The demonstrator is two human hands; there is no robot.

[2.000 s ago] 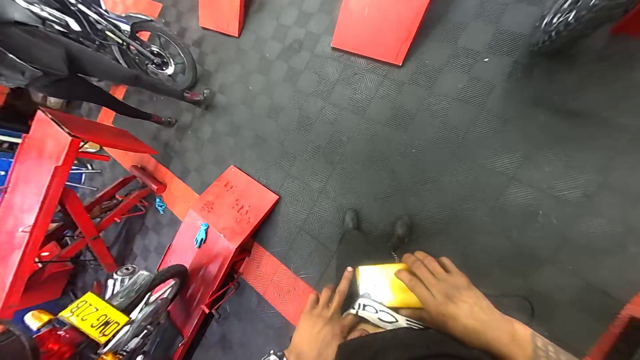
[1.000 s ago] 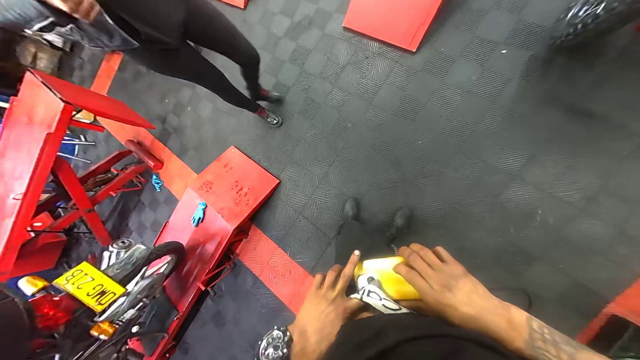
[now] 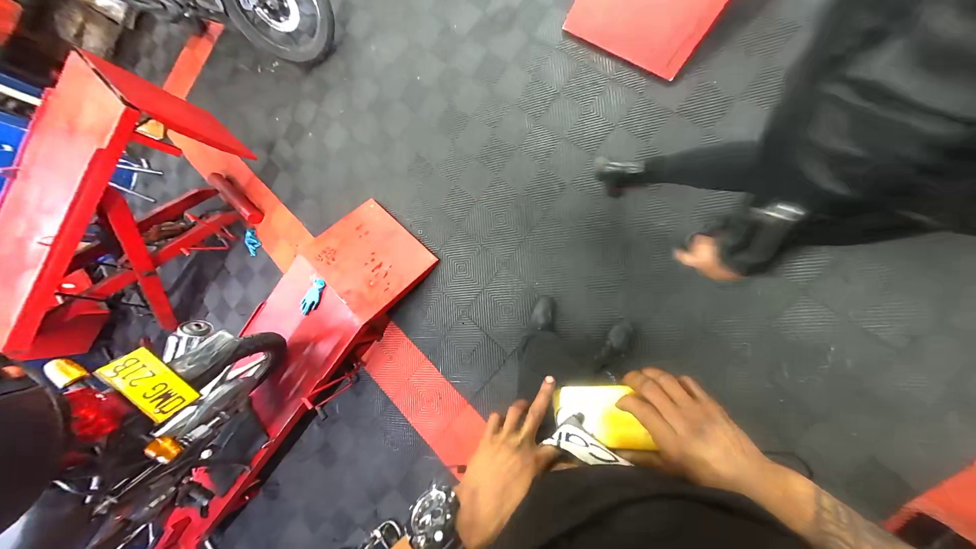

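Close to my body at the bottom centre is a yellow object (image 3: 610,415), bright on its upper face; its exact kind cannot be told. My right hand (image 3: 679,419) lies over its right end with the fingers curled on it. Next to its left end, my left hand (image 3: 507,457) touches a white cloth or strip with black lettering (image 3: 583,444), index finger stretched out; whether it grips the strip is unclear. A wristwatch (image 3: 435,515) is on my left wrist. My shoes show just beyond the yellow object.
A motorcycle (image 3: 213,389) with a yellow plate stands on a red lift ramp (image 3: 374,259) at left, where a blue glove (image 3: 313,296) lies. Another red lift (image 3: 69,198) is farther left. A person in dark clothes (image 3: 854,145) walks at right. A motorcycle wheel (image 3: 286,27) shows at the top.
The person in dark clothes has moved from the upper left to the right side. Both my hands remain at the yellow object.
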